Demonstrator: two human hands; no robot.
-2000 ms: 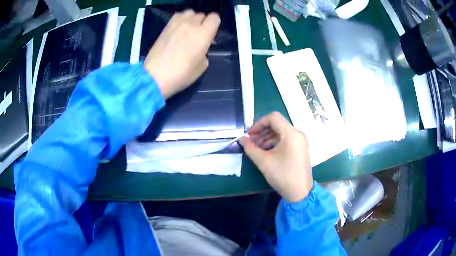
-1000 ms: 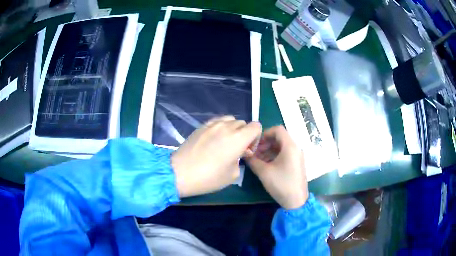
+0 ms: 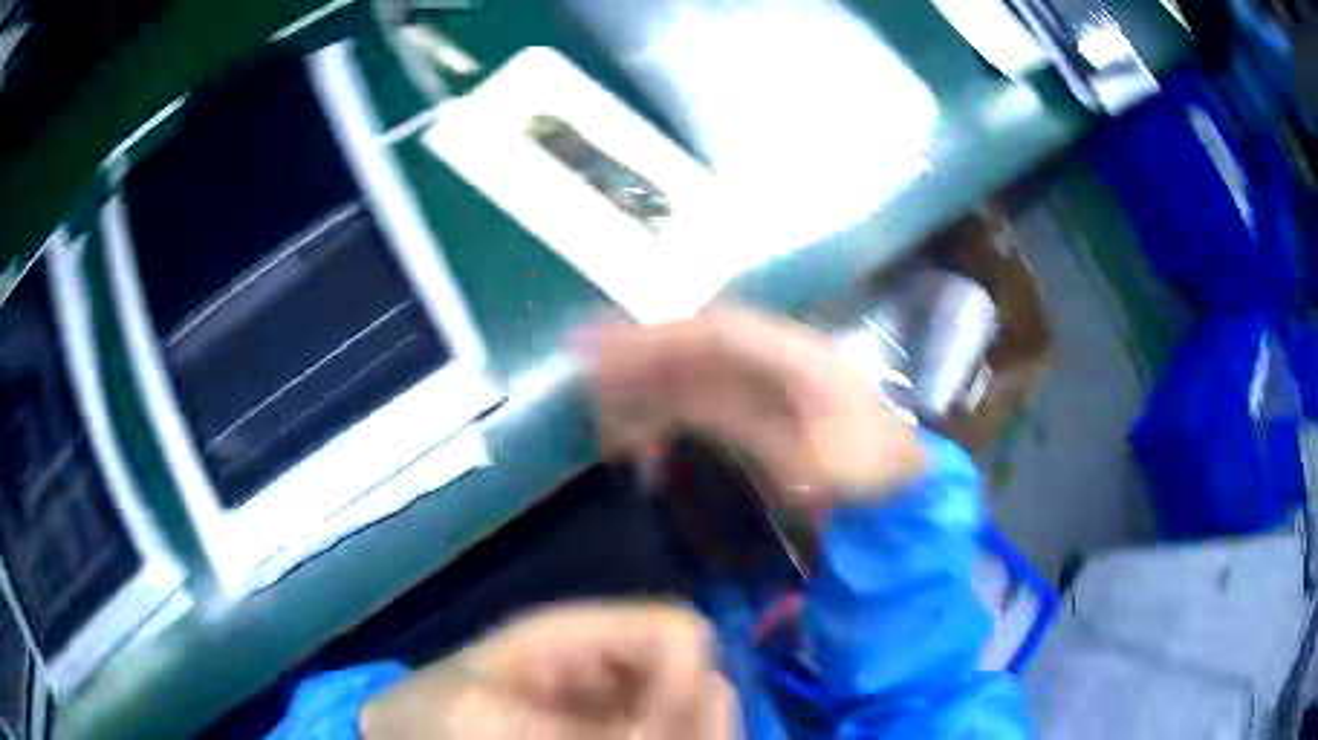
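The head view is blurred. A glossy black tablet [image 3: 289,289] lies on white foam sheets [image 3: 362,448] at the left, with light reflections across its face. My right hand [image 3: 752,398] is in the middle, over the bench's front edge, strongly blurred; whether it holds anything cannot be told. My left hand [image 3: 571,680] is at the bottom edge, partly cut off, with its fingers curled; its contents cannot be made out. Neither hand touches the tablet.
A white scraper card [image 3: 578,181] lies right of the tablet, beside a strongly glaring film stack [image 3: 795,109]. Another black tablet [image 3: 65,477] is at the far left. Crumpled clear film [image 3: 947,340] lies below the bench. Blue bins [image 3: 1214,318] stand at the right.
The view has swung to the right, so the tablets now sit further left. Both hands have come away from the tablet's near right corner and moved apart, the left one lower.
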